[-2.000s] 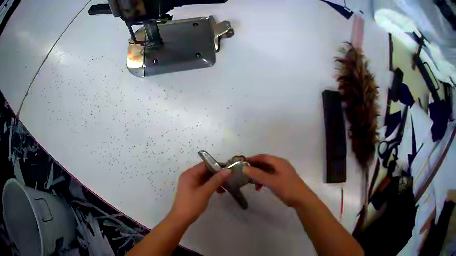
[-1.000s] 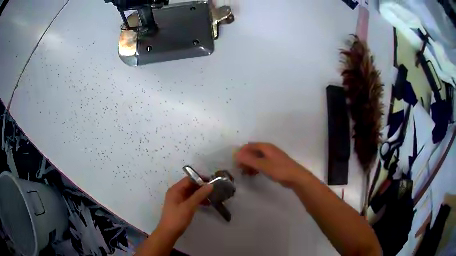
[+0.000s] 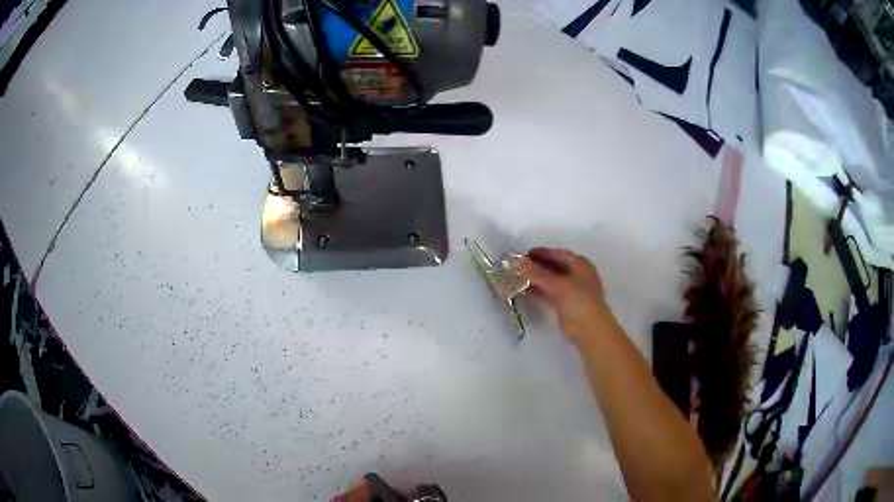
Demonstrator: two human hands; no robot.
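My right hand (image 3: 564, 286) holds a silver spring clamp (image 3: 508, 278) just right of the cutting machine's metal base plate (image 3: 377, 211). My left hand (image 3: 353, 494) is mostly cut off by the bottom edge, with part of a second spring clamp (image 3: 387, 489) at its fingers. The straight-knife cutting machine (image 3: 431, 49) stands upright at the top, with a black handle, looped cable and yellow warning sticker.
A brown feather duster (image 3: 722, 333) and a black block (image 3: 671, 365) lie at the right. Black and white pieces (image 3: 657, 71) and scissors (image 3: 757, 424) lie beyond. A grey bin (image 3: 59, 456) stands lower left; small specks dot the white table (image 3: 323, 392).
The view has shifted up. My right hand has left the first clamp and taken the one that was at the base plate's right end. My left hand has dropped to the bottom edge.
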